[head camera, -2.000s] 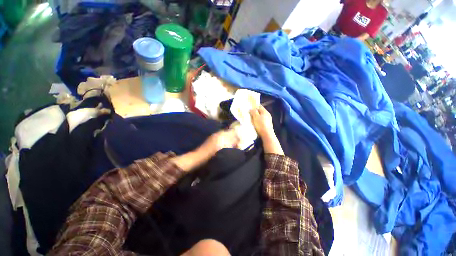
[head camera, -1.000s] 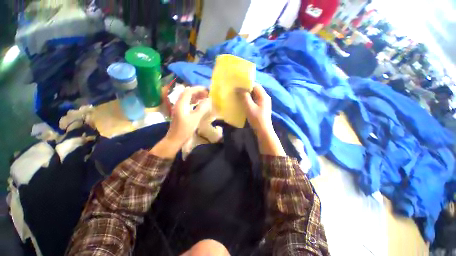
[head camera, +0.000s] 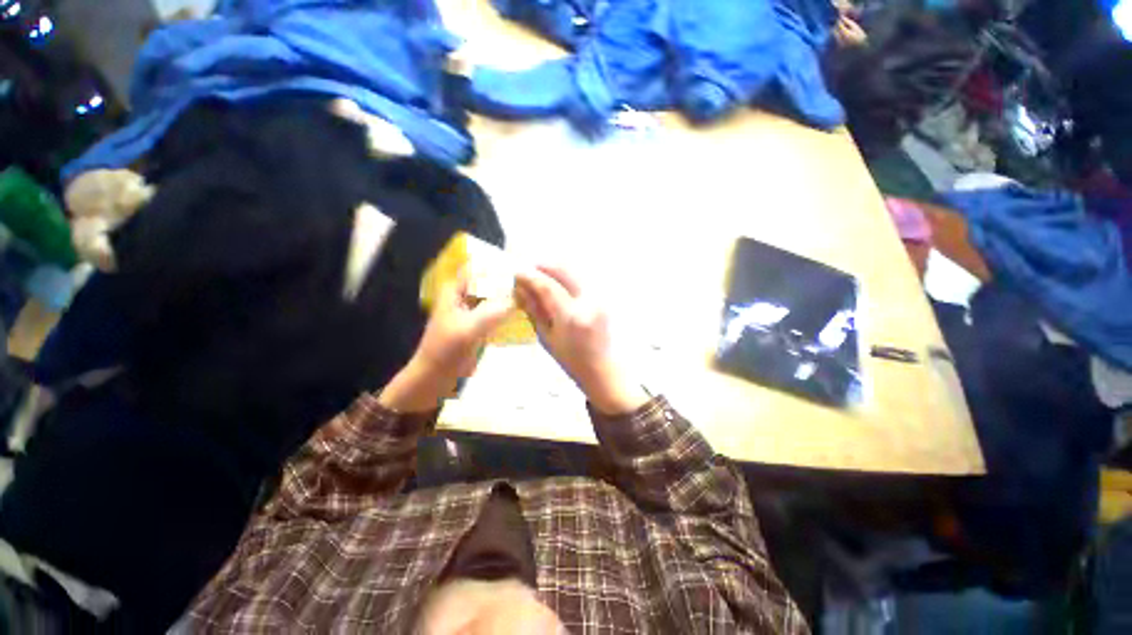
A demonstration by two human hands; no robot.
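Observation:
A yellow and white sheet (head camera: 447,273), perhaps a label sheet, is held in front of me over the left edge of the pale table (head camera: 670,428). My left hand (head camera: 457,333) grips it with thumb and fingers. My right hand (head camera: 565,320) has its thumb and fingertips together close to the sheet's right side; glare and blur hide whether a small piece is pinched there. A bagged garment (head camera: 792,325), dark with white glare streaks, lies flat on the table to the right of my hands.
A large dark garment pile (head camera: 236,261) stands at left. Blue garments (head camera: 286,56) lie at the far left and far edge. A small dark tool (head camera: 894,355) lies near the right table edge. A pink item (head camera: 910,221) and a navy pile (head camera: 1024,409) are at right.
The view has swung right to the table and bagged garment. The yellow sheet, upright in my right hand before, is now held low in my left hand over the table's left edge.

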